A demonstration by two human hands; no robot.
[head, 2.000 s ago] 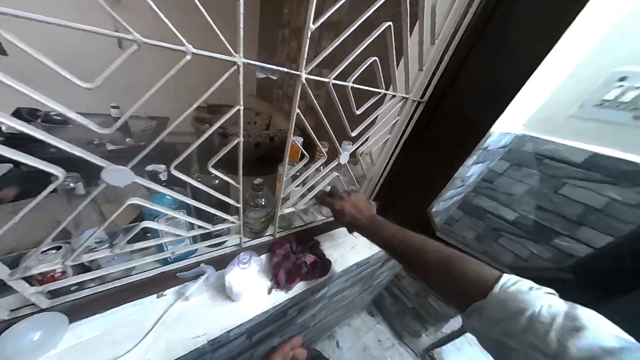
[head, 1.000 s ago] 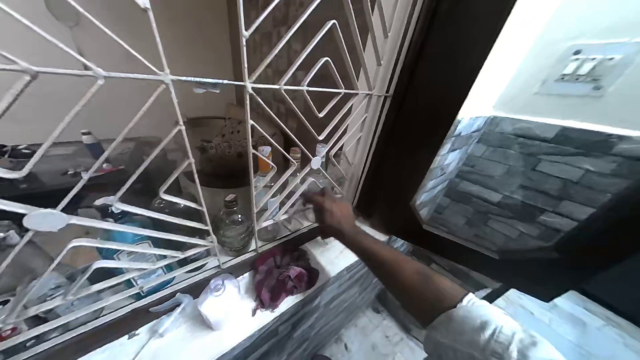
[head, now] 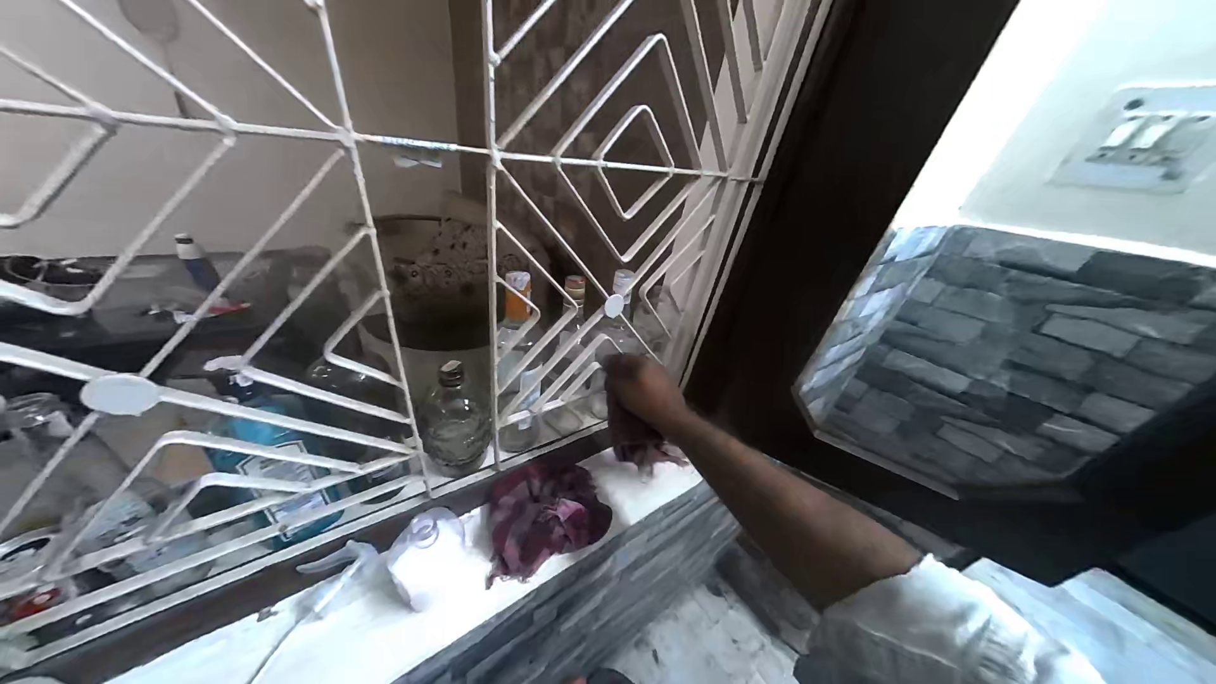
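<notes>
My right hand (head: 646, 391) is closed against the lower right of the white metal window grille (head: 423, 144). A dark maroon cloth (head: 635, 439) hangs from it down to the white sill. Beside it on the sill lies a crumpled maroon cloth (head: 551, 521), and left of that a clear plastic spray bottle (head: 427, 556) with its trigger head (head: 340, 559). Behind the grille stand a clear glass bottle (head: 454, 423), a bottle with an orange neck (head: 518, 296) and a blue bottle (head: 271, 446). My left hand cannot be made out; only a tiny skin-toned sliver shows at the bottom edge.
A dark wooden frame (head: 807, 237) rises right of the grille. Beyond it are a grey stone-tiled wall (head: 1026, 351) and a switch plate (head: 1140, 138). A large patterned container (head: 432, 275) stands behind the bars. The sill's front (head: 579, 598) has grey stone cladding.
The view has shifted, with the grille's right part now nearer the middle. My right hand remains at the lower right of the grille; the maroon cloth below it now shows.
</notes>
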